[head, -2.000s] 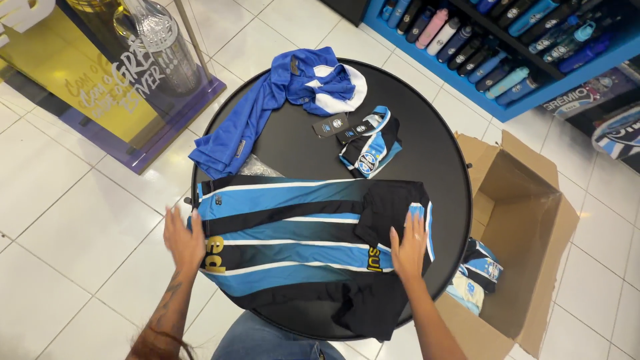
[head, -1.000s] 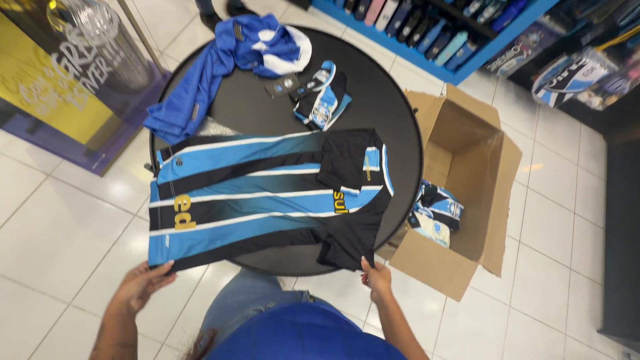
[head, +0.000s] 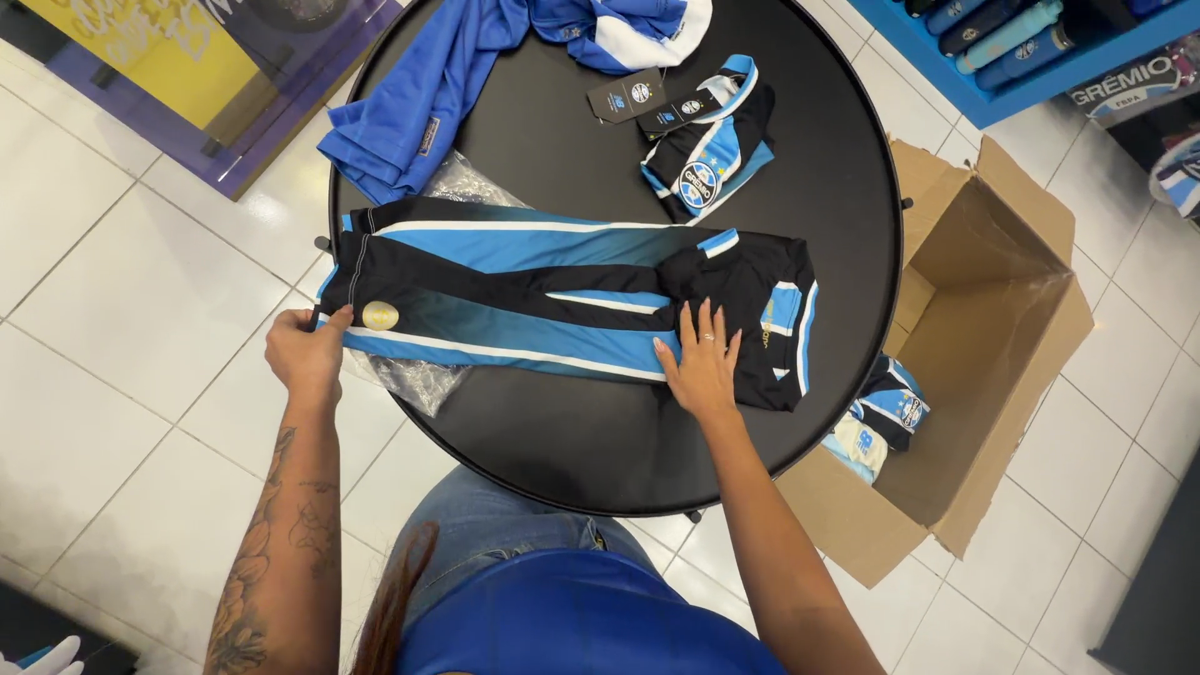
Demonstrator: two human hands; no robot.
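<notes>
A black, blue and white striped football jersey (head: pixel 525 300) lies on a round black table (head: pixel 553 450), folded lengthwise into a long strip with its collar at the right. My left hand (head: pixel 314 347) pinches the hem at the left end between thumb and fingers. Flat on the jersey near the folded sleeve rests my right hand (head: pixel 701 361), fingers spread, gripping nothing. Under the hem end, a clear plastic bag (head: pixel 422 380) shows on both sides. Behind, a small folded striped jersey (head: pixel 712 155) with dark hang tags (head: pixel 626 97) lies beside a blue and white garment (head: pixel 422 103).
An open cardboard box (head: pixel 994 375) stands on the tiled floor right of the table, with folded striped garments (head: pixel 891 403) inside. A blue shelf (head: pixel 994 94) of bottles is at the upper right. A purple-edged display (head: pixel 253 141) stands at the upper left.
The jersey was spread wider, with both hands at its lower edge one second ago; now it is folded narrower. My right hand has moved onto its top, and my left hand holds the hem.
</notes>
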